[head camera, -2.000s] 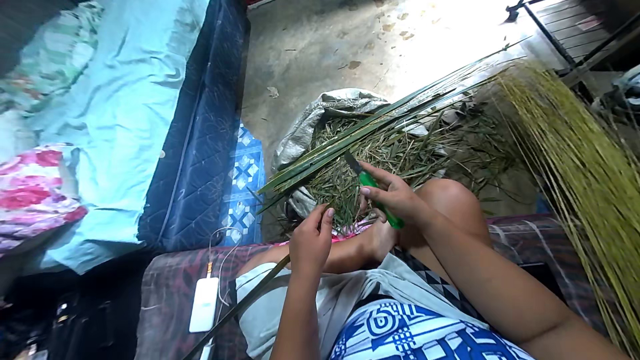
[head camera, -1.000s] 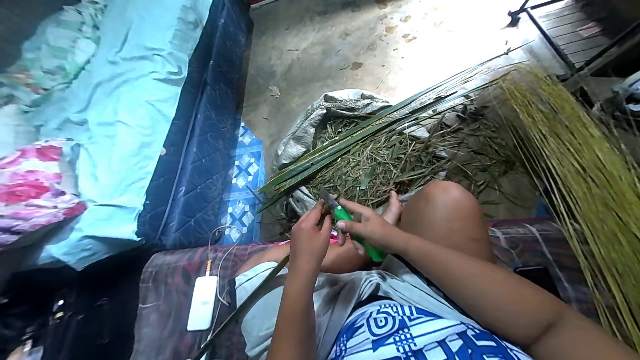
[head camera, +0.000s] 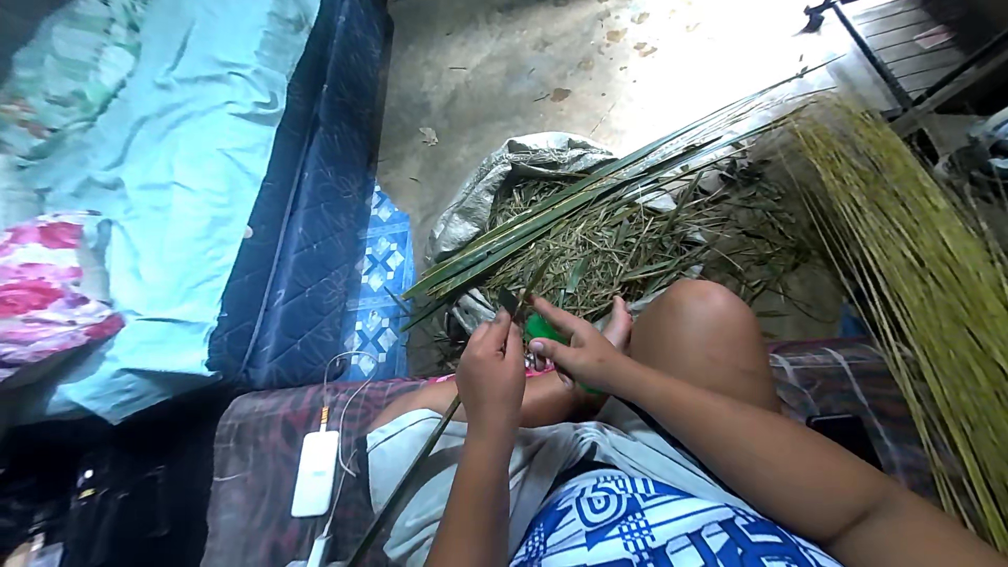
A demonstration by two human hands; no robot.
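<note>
My left hand is closed on a long green leaf strip, which trails down past my left forearm over my shorts. My right hand holds a knife by its green handle, close beside the left fingers. A dark piece, blade or leaf, shows at the left fingertips; which one I cannot tell. Beyond both hands, long green leaves lie across a white woven sack of leaf scraps. A large bundle of thin yellow-green midribs hangs at the right.
A blue mattress with a light-blue sheet stands at the left. The patterned seat under me bears a white power bank with a cable, and a dark phone at the right. Concrete floor lies beyond.
My right hand, with the green-handled knife, has come left and down to my left hand from over the scraps two seconds ago. The left hand has shifted little.
</note>
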